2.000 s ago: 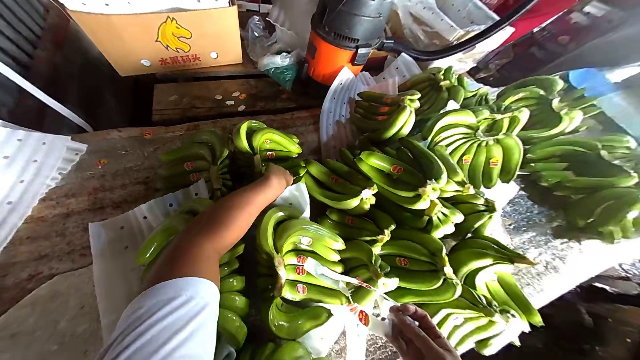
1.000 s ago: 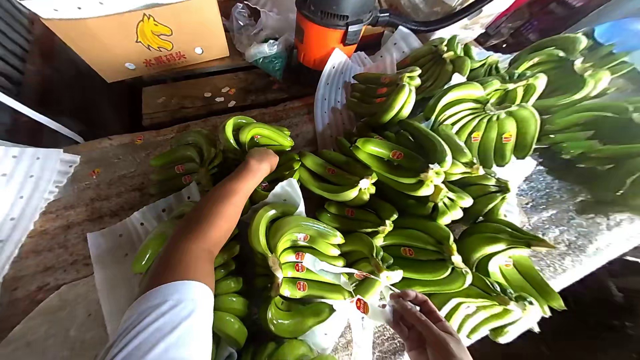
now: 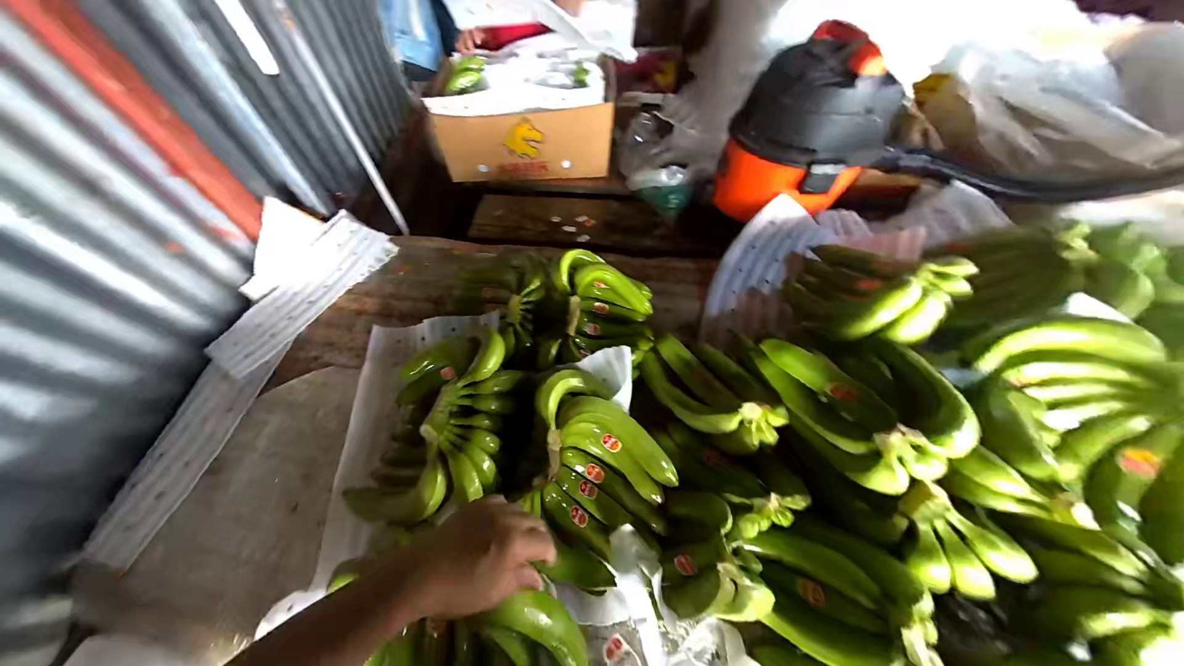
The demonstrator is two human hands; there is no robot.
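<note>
Bunches of green bananas, many with small red stickers, cover the middle and right of the wooden table. My left hand (image 3: 495,555) reaches in from the bottom, over a lower banana bunch (image 3: 541,624), its fingers curled down; whether it grips anything is hidden. Just above it lies a stickered banana bunch (image 3: 601,453), with another bunch (image 3: 462,425) to its left. White backing strips with red stickers (image 3: 638,592) lie right of my left hand, among the bananas. My right hand is out of view.
A cardboard box (image 3: 523,143) with bananas and white lining stands at the back, a person's hand (image 3: 470,39) beside it. An orange and black vacuum cleaner (image 3: 800,120) is at the back right. Perforated foam sheets (image 3: 305,287) lie by the corrugated metal wall (image 3: 120,305).
My left hand has moved from the upper banana bunch down toward the nearer bunches. My right hand, earlier beside the sticker strip, has left the view. The view has swung left and up.
</note>
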